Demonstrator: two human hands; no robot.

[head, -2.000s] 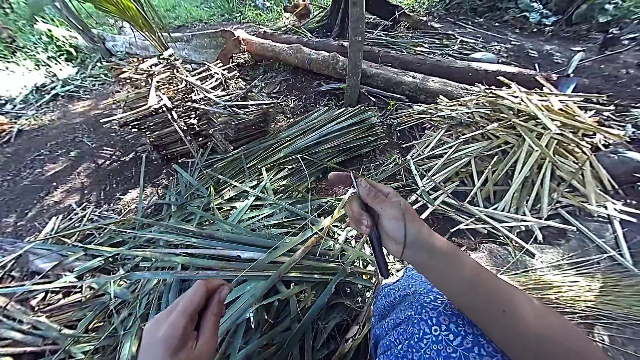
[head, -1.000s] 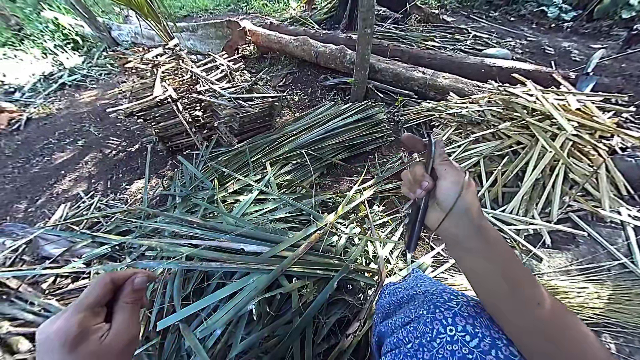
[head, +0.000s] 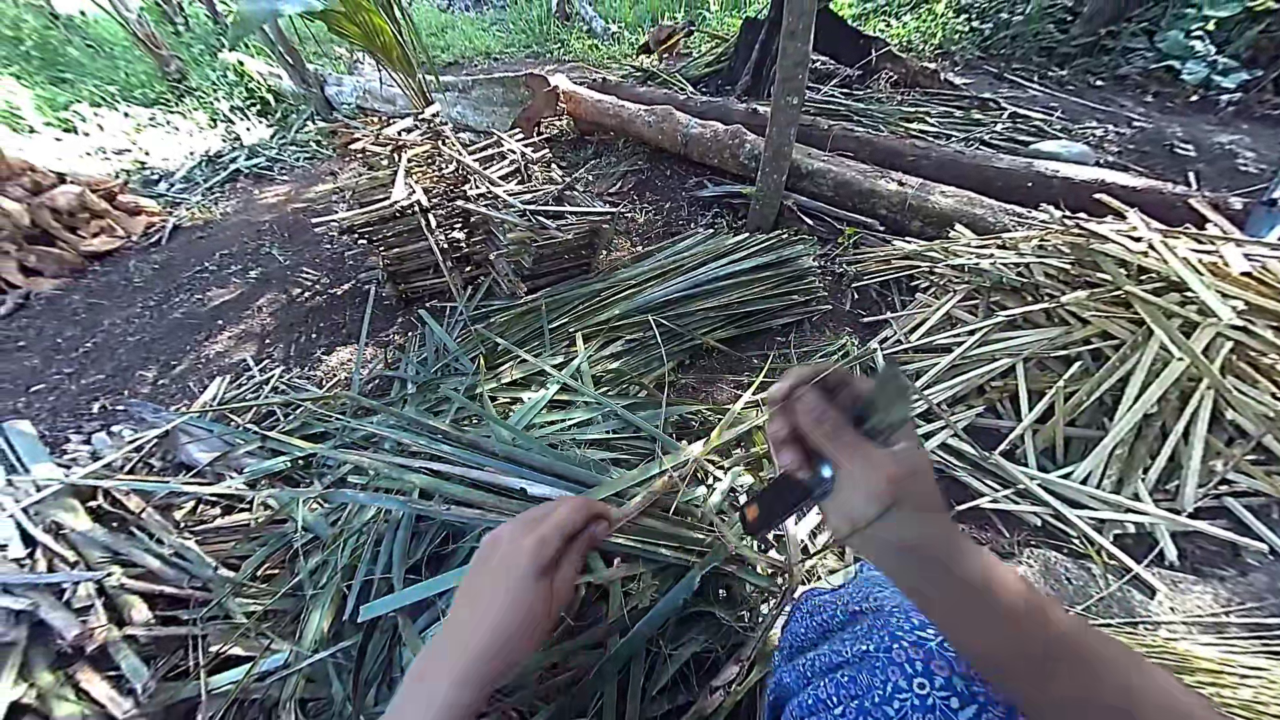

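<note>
My right hand [head: 850, 460] grips a knife [head: 785, 500] with a dark handle, right of the middle; its blade, blurred, shows above the wrist. Thumb and fingers of my left hand [head: 535, 560] pinch the end of a thin leaf strip [head: 655, 495], which runs up and right toward the right hand. Whether the right fingers also touch the strip is unclear. Beneath both hands lies a loose heap of long green leaf strips [head: 430, 480]. A neater bundle of green strips [head: 680, 290] lies beyond it.
A stack of cut dry stalks [head: 470, 220] stands at the back left. Pale strips [head: 1090, 370] are piled at the right. An upright wooden post [head: 785, 120] stands before two long logs [head: 850, 185]. Brown husks [head: 60, 225] lie far left; blue patterned cloth [head: 870, 650] covers my lap.
Since a second ago my left hand has moved right and now holds a strip end. My right hand has come lower and turned, with the knife still in it.
</note>
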